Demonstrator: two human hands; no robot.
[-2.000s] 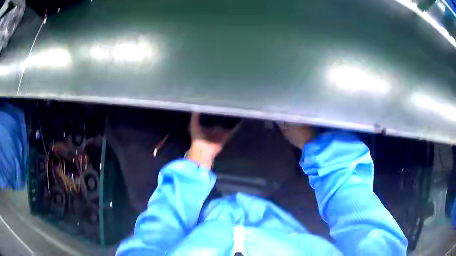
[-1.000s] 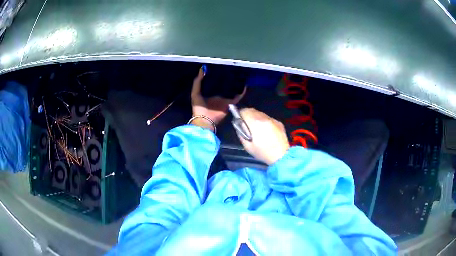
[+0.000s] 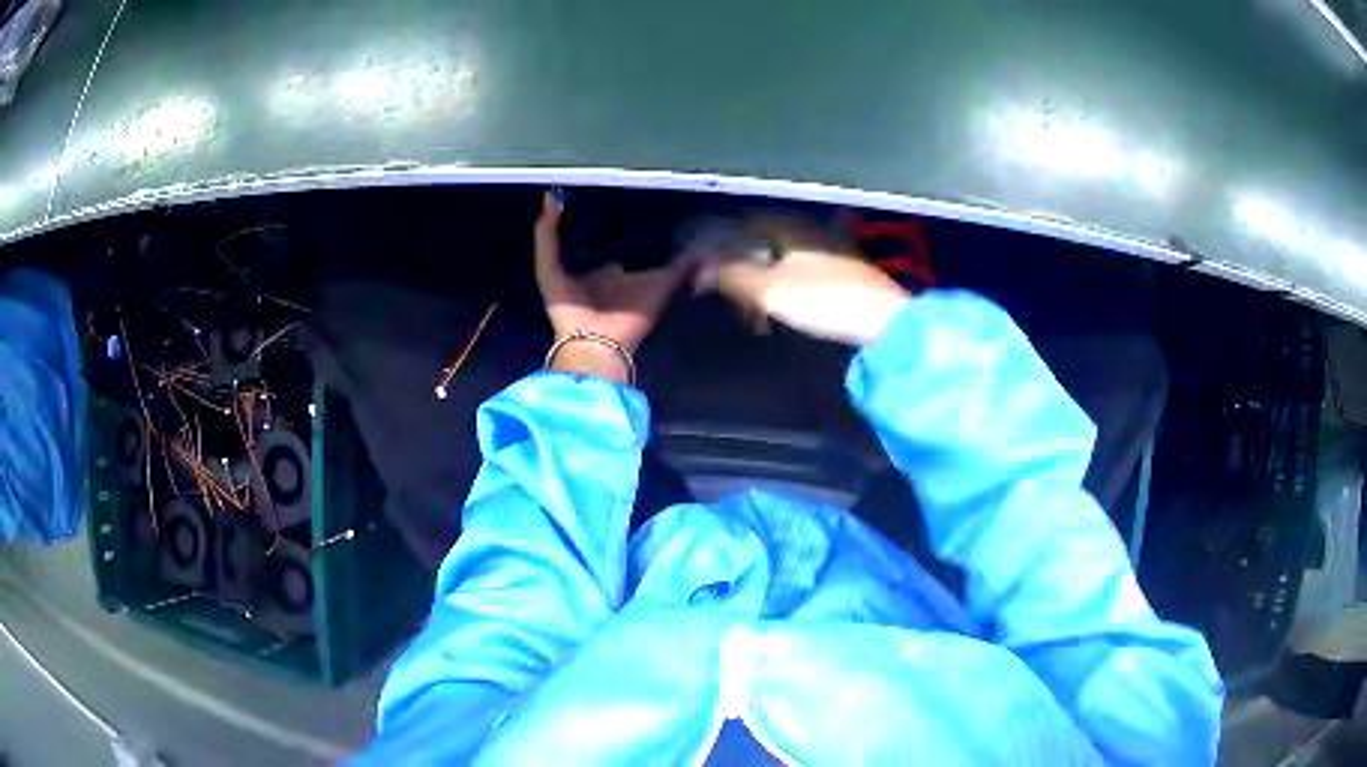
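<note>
My left hand (image 3: pixel 607 300), with a bracelet at the wrist, is below the bench edge, thumb up, around a black part that looks like a blower fan (image 3: pixel 615 240). The part's outline is lost in the dark. A thin orange-brown lead (image 3: pixel 468 354) with a small pale connector hangs to its left. My right hand (image 3: pixel 802 288) is motion-blurred, close to the right of my left hand. It holds a small silver tool (image 3: pixel 723 246), perhaps an air blow gun, beside the black part. The coiled orange-red hose (image 3: pixel 897 249) shows partly behind my right hand.
The glossy dark-green bench (image 3: pixel 705 90) spans the top, its pale edge just above my hands. A green crate (image 3: pixel 333 599) with round fans and tangled leads stands at lower left. A dark slotted crate (image 3: pixel 1244 525) stands at lower right. Blue cloth (image 3: pixel 42 405) is at far left.
My right hand first reached under the bench edge, then appeared with the silver tool and coiled hose. It has since moved up and slightly right. My left hand has shifted slightly left.
</note>
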